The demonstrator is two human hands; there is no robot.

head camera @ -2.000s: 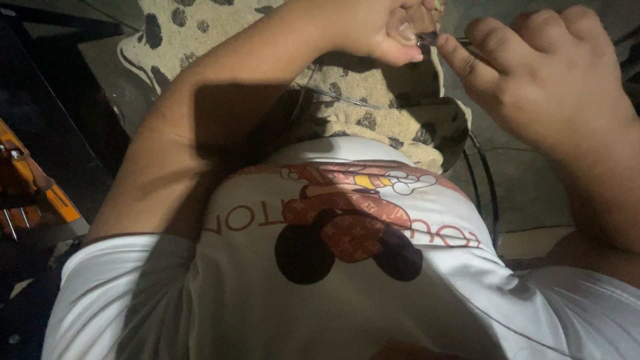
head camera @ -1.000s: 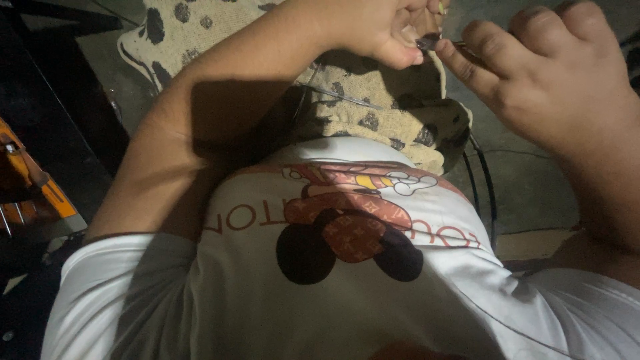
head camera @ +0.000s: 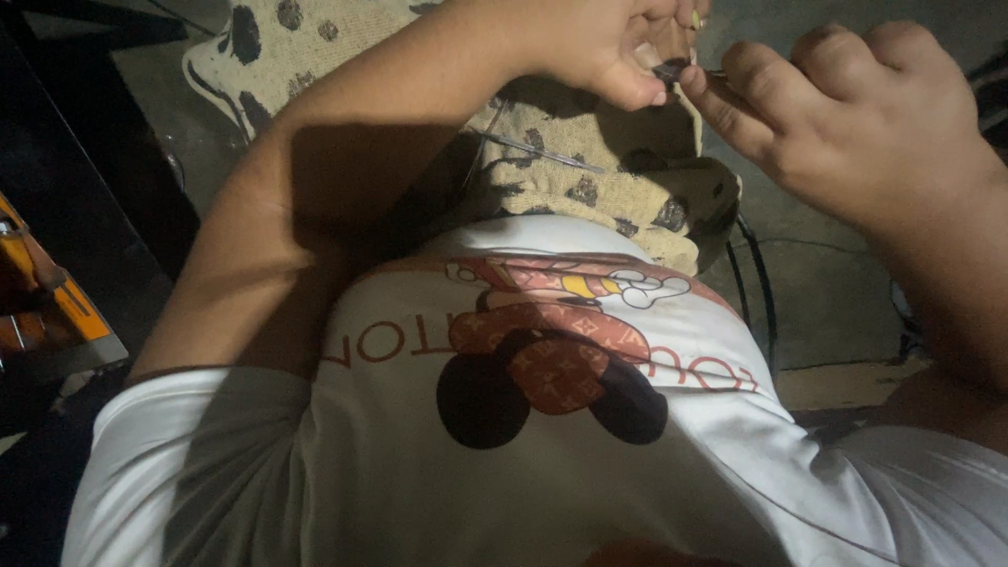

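Observation:
At the top of the head view, my left hand pinches a small dark piece between thumb and fingers; what it is cannot be made out. My right hand comes in from the right, its fingers curled around a thin object that shows only as a short line by the fingertips. The tip of its index finger meets the dark piece. Below both hands, a cream cloth with dark spots lies over my lap, and thin wire-like strands rest on it.
An orange-edged case or tray with tools stands at the left edge, beside dark furniture parts. Black cables hang or run down right of the lap, over a grey floor.

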